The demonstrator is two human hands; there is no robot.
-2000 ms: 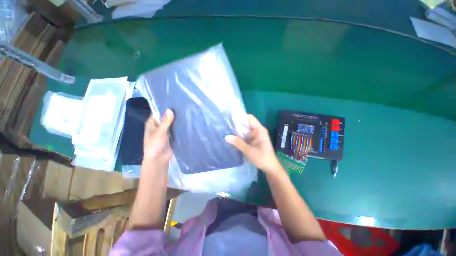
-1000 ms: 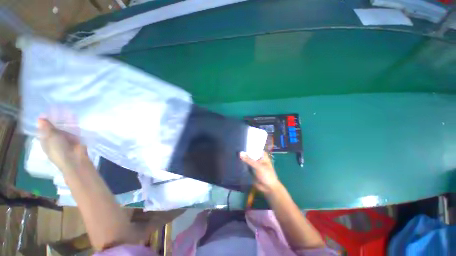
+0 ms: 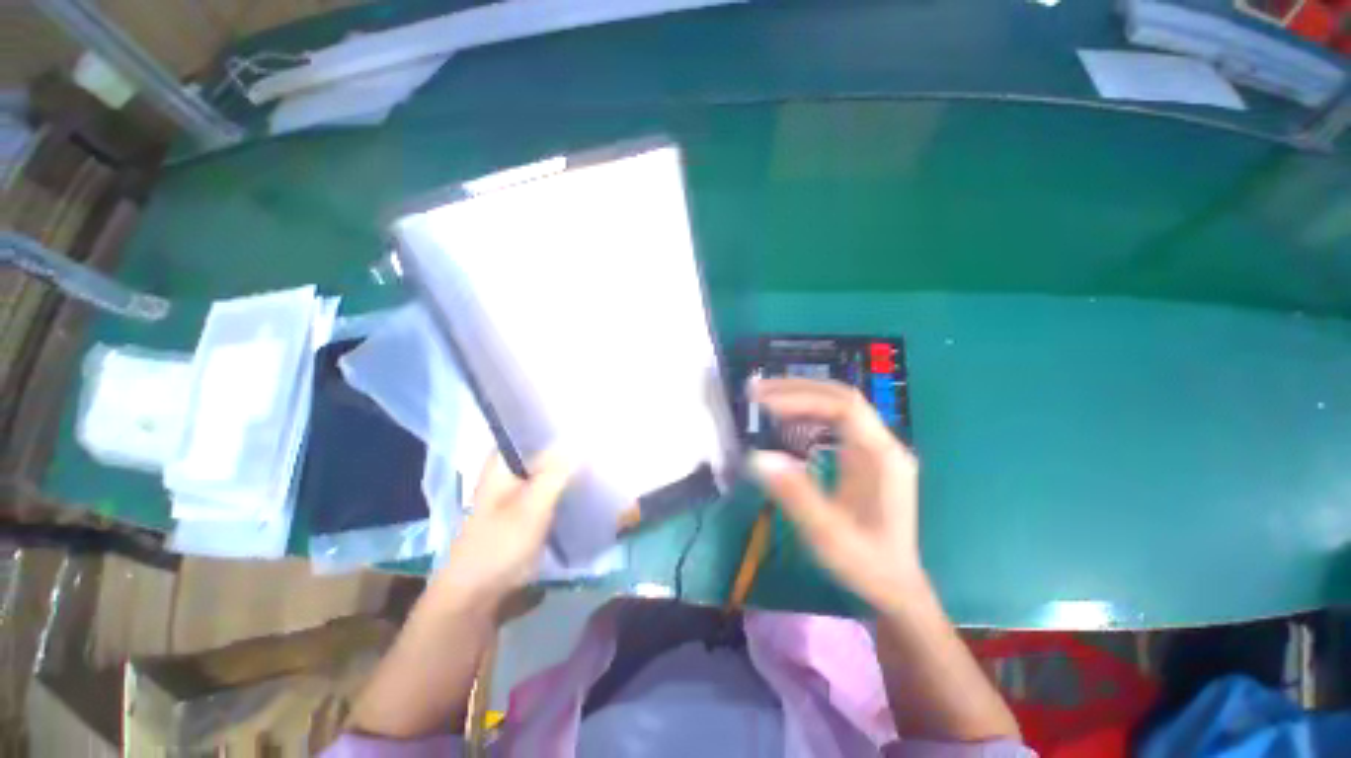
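A screen panel (image 3: 585, 319) is tilted above the green bench, its bright white back with a dark border facing me. My left hand (image 3: 508, 518) grips its lower left edge. My right hand (image 3: 852, 481) is off the panel's right side, fingers apart and empty, in front of the screen tester (image 3: 894, 356) and partly hiding it. An orange flex cable (image 3: 753, 555) hangs below the panel's lower right corner near the bench's front edge. The green adapter board cannot be made out.
Translucent sleeves (image 3: 245, 400) are stacked at the left. A dark panel (image 3: 363, 459) lies beside them, with loose plastic (image 3: 408, 367) over its edge. A wooden crate (image 3: 148, 711) stands at lower left and a red stool (image 3: 1067, 689) at lower right. A raised shelf runs along the back.
The panel is out of its protective bag and now shows its white back. The bag has left my left hand, which now holds the panel. My right hand has let go of it.
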